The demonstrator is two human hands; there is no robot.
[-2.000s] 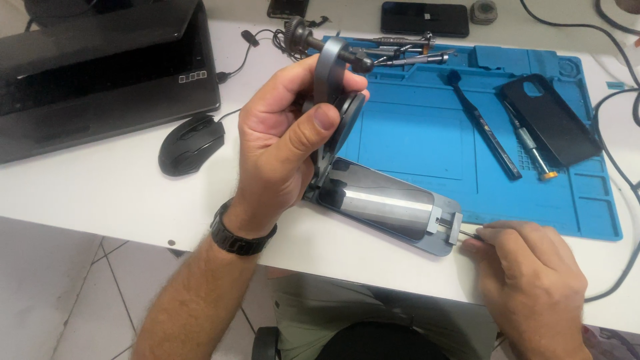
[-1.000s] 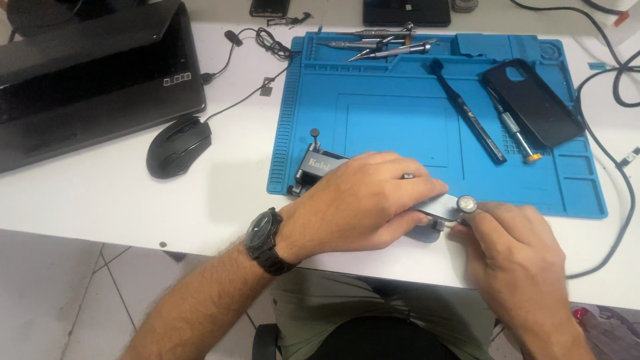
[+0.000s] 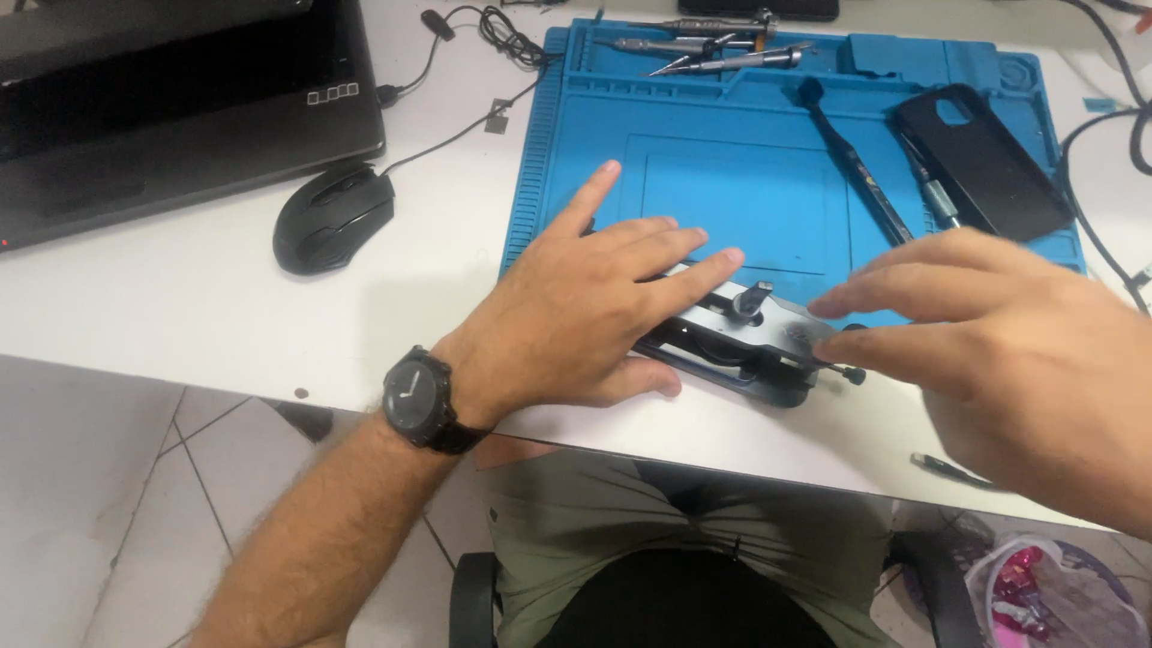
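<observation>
A metal clamping fixture (image 3: 792, 328) with a slotted silver plate, a small upright knob and a dark base lies at the front edge of the blue silicone work mat (image 3: 738, 180), partly on the white table. My left hand (image 3: 594, 306) rests spread over the fixture's left part and hides it; its index finger points up over the mat. At the fixture's right end is my right hand (image 3: 981, 315), with thumb and fingers apart around the corner beside a thin screw with a dark knob (image 3: 853, 374). Whether its fingertips touch the plate cannot be told.
Precision screwdrivers (image 3: 729, 61) lie in the mat's top tray. A black brush (image 3: 855, 166), a black phone case (image 3: 985, 162) and another screwdriver (image 3: 940, 200) are at right. Left are a black mouse (image 3: 333, 220) and laptop (image 3: 180, 135). A cable plug (image 3: 945, 468) lies near the front edge.
The fixture was held tilted with a shiny phone-like panel beneath; now it lies with its slotted plate up. My left hand has come down onto it, and my right hand's fingers have spread.
</observation>
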